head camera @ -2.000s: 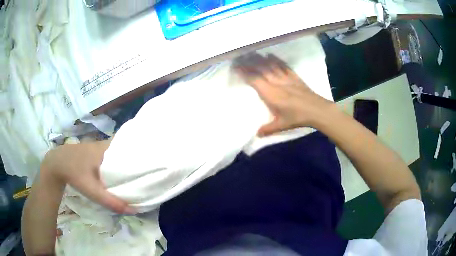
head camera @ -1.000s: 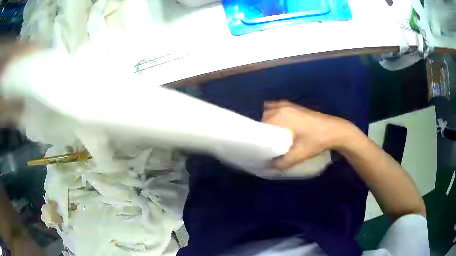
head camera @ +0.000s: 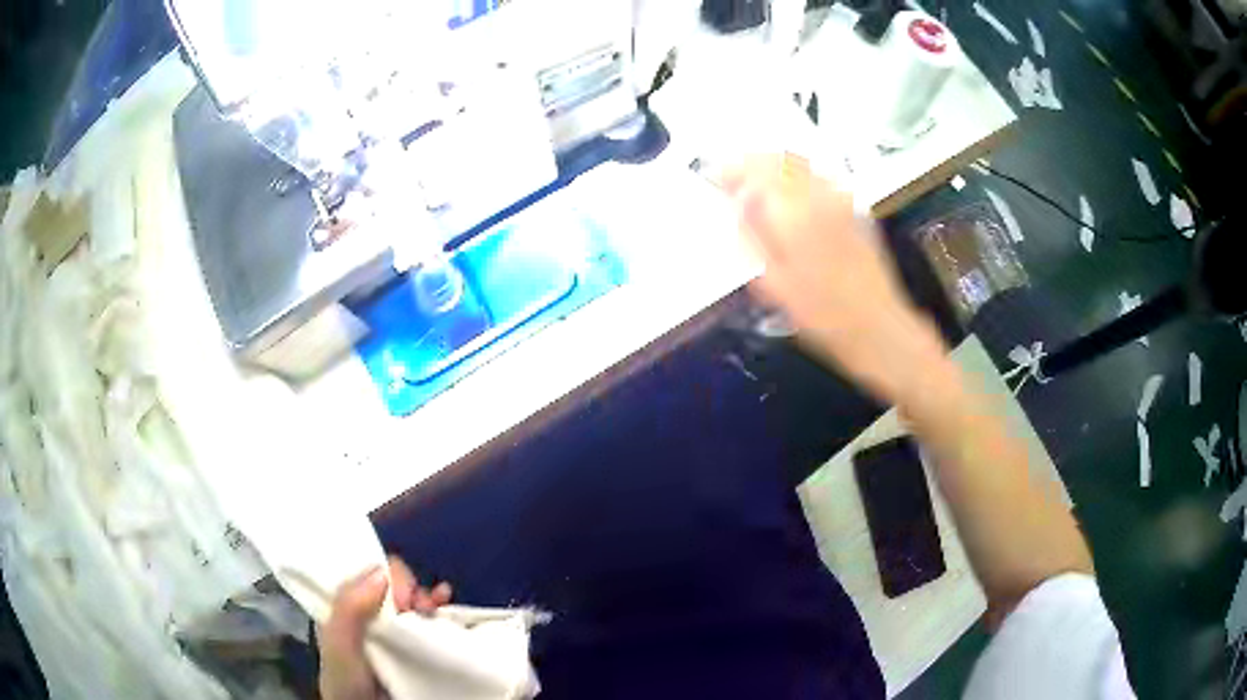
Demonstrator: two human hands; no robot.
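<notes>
My left hand (head camera: 363, 618) is at the lower left, closed on a cream fabric piece (head camera: 458, 656) whose end hangs over the dark blue lap. My right hand (head camera: 800, 226) is blurred over the right part of the white table; its fingertips are washed out by glare, so I cannot tell whether it holds anything. The sewing machine (head camera: 520, 96) stands brightly lit at the top. Its needle area (head camera: 328, 219) is beside the grey cloth plate (head camera: 226, 205). The blue tray or cover plate (head camera: 465, 342) lies near the table edge.
A large cream garment pile (head camera: 82, 465) fills the left side. A red-topped thread cone (head camera: 914, 82) stands at the table's right end. A black phone (head camera: 899, 517) lies on a pale board (head camera: 855, 581). Fabric scraps litter the green floor at right.
The view has shifted towards the machine. My right hand has let go of the white fabric and moved up over the table. My left hand now shows at the lower left with cloth.
</notes>
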